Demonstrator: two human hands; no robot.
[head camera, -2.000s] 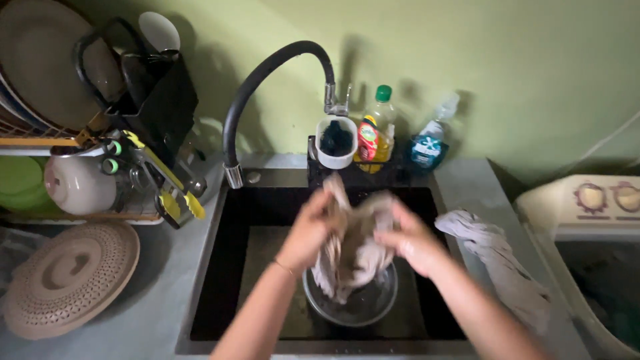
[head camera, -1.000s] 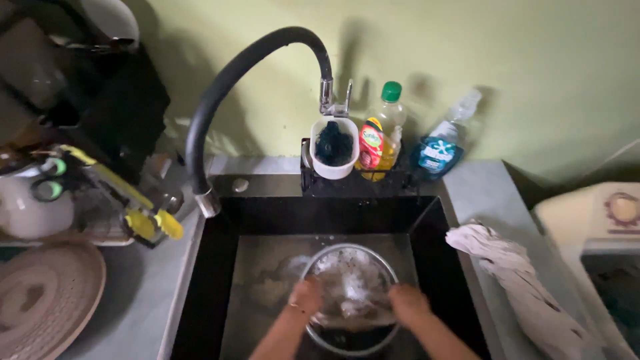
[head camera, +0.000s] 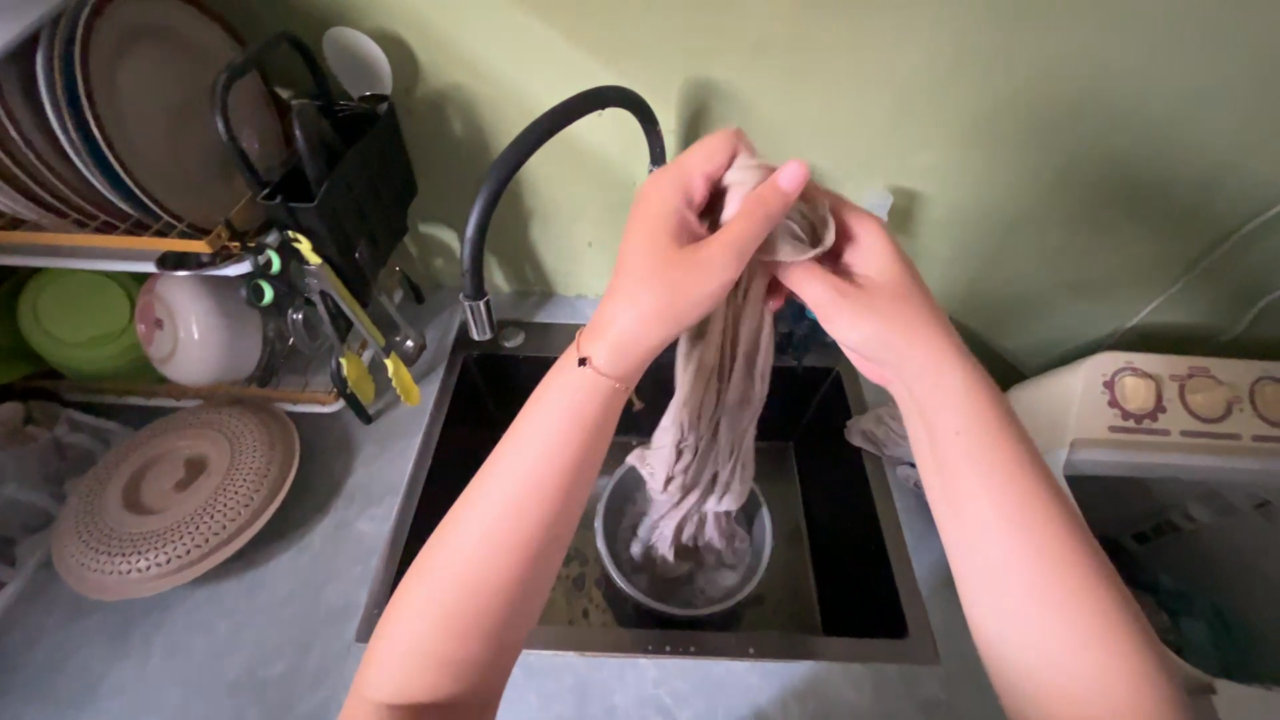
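A wet, light greyish-beige cloth (head camera: 715, 390) hangs bunched from both my hands, its lower end inside a round metal bowl (head camera: 608, 560). My left hand (head camera: 690, 230) grips the top of the cloth from the left, thumb across it. From the right, my right hand (head camera: 850, 270) holds the same gathered end. The bowl holds water and stands in a black sink (head camera: 850, 540). Behind and left of the hands arches a black flexible faucet (head camera: 490, 190). Another cloth (head camera: 880, 432) lies on the counter right of the sink, partly hidden by my right forearm.
At left, a dish rack (head camera: 120, 243) holds plates, a green bowl (head camera: 80, 315) and a white bowl (head camera: 200, 330). Yellow-tipped tongs (head camera: 350, 310) hang at its edge, beside a black utensil holder (head camera: 360, 180). A perforated round lid (head camera: 180, 495) lies below. A washing machine (head camera: 1090, 400) stands at right.
Both hands have risen from the bowl, where they were a second ago, and now lift the cloth high above it. The view has shifted.
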